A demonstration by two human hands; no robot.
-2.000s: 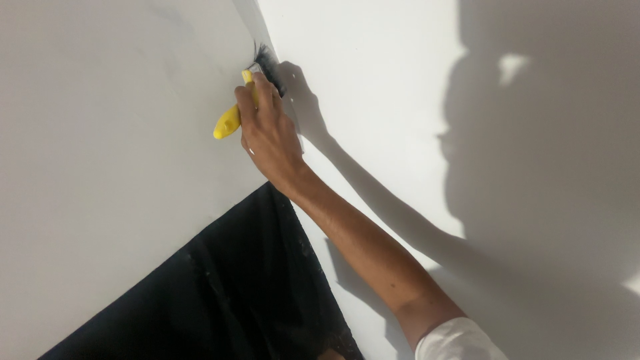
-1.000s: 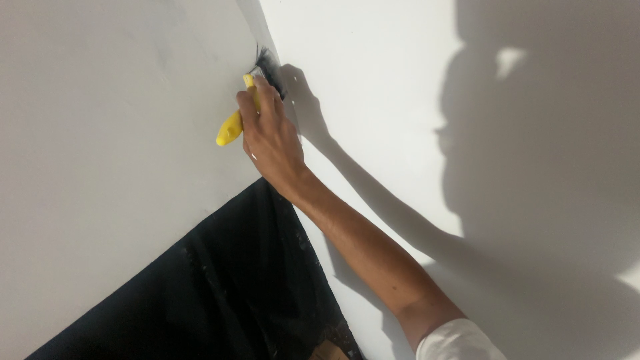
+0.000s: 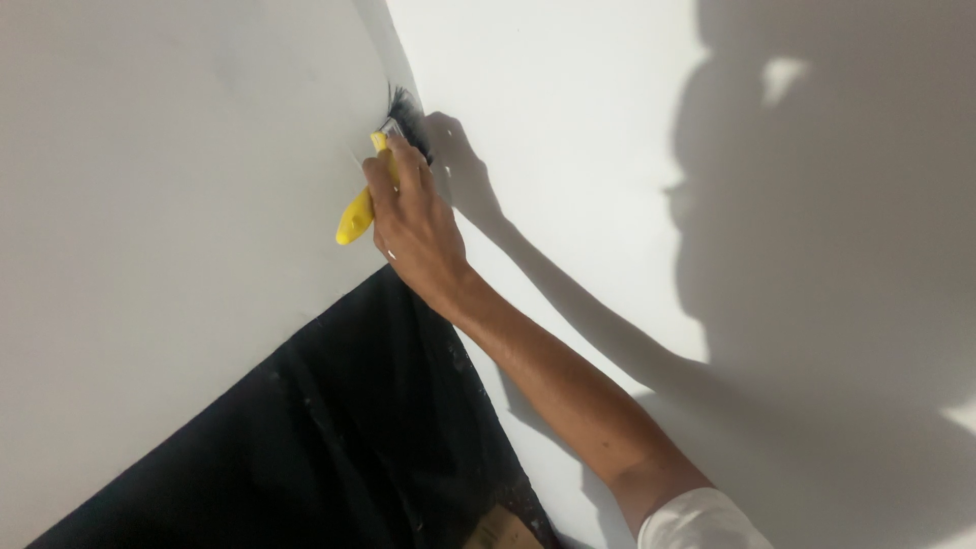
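Observation:
My right hand (image 3: 418,210) grips a paintbrush (image 3: 354,217) with a yellow handle and a metal ferrule. Its dark bristles (image 3: 406,110) are splayed against the wall, close to the corner where two pale walls meet. The handle points down and to the left, out past my fingers. A small white spot shows on the back of the hand. The forearm comes in from the lower right, with a white sleeve at the elbow. My left hand is out of the view.
A pale wall (image 3: 168,152) fills the left, and a sunlit white wall (image 3: 564,137) with shadows of my arm and a head is on the right. Below the hand lies a black sheet (image 3: 229,450) with light specks. A brown piece (image 3: 503,530) shows at the bottom edge.
The hand and brush have stayed at nearly the same spot by the corner. More of the brown piece shows at the bottom than two seconds ago.

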